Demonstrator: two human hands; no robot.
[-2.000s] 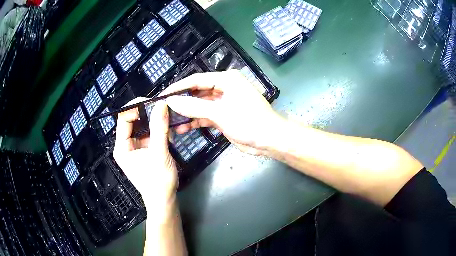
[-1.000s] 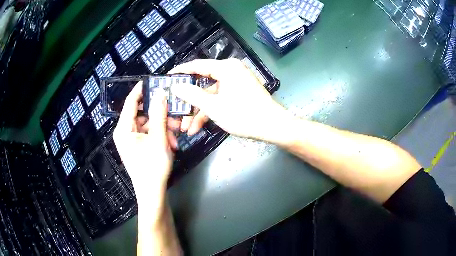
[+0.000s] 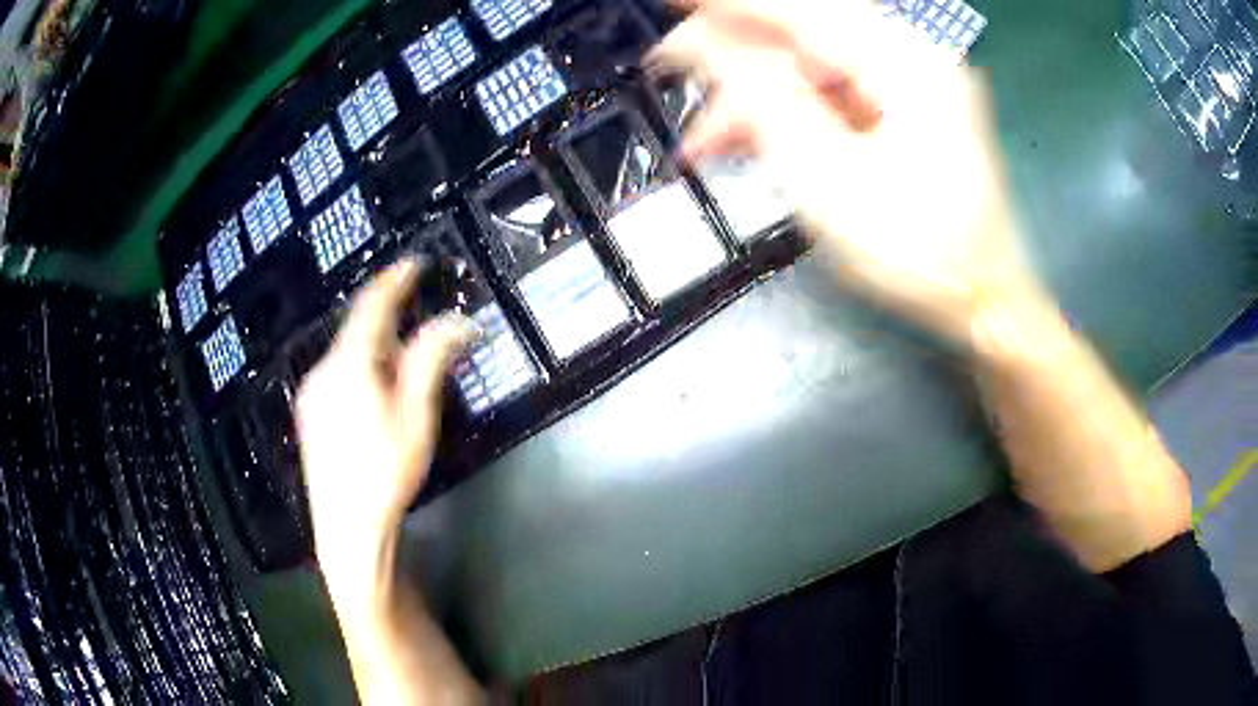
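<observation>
The black blister tray (image 3: 607,397) lies slanted across the bench. My left hand (image 3: 373,400) is over its front row, thumb and fingers apart at the left edge of a piece with a blue-white patterned insert (image 3: 494,370) lying in a pocket. Nothing shows in this hand. My right hand (image 3: 869,166) is blurred, raised over the tray's right end, fingers spread, with nothing visible in it. It partly hides the insert stack (image 3: 945,21). Front-row pieces with white areas (image 3: 577,297) lie between the hands. Patterned inserts (image 3: 370,111) fill the back row.
Tall glossy black trays (image 3: 104,483) stand at the left. Clear blister trays (image 3: 1207,69) are at the upper right. The green bench (image 3: 717,510) curves along the front, with my dark clothing below it. A yellow line (image 3: 1225,486) shows on the floor at the right.
The housing with its patterned insert is no longer held between my hands. My hands have moved apart, the right one up and to the right. The view has shifted, showing the front row.
</observation>
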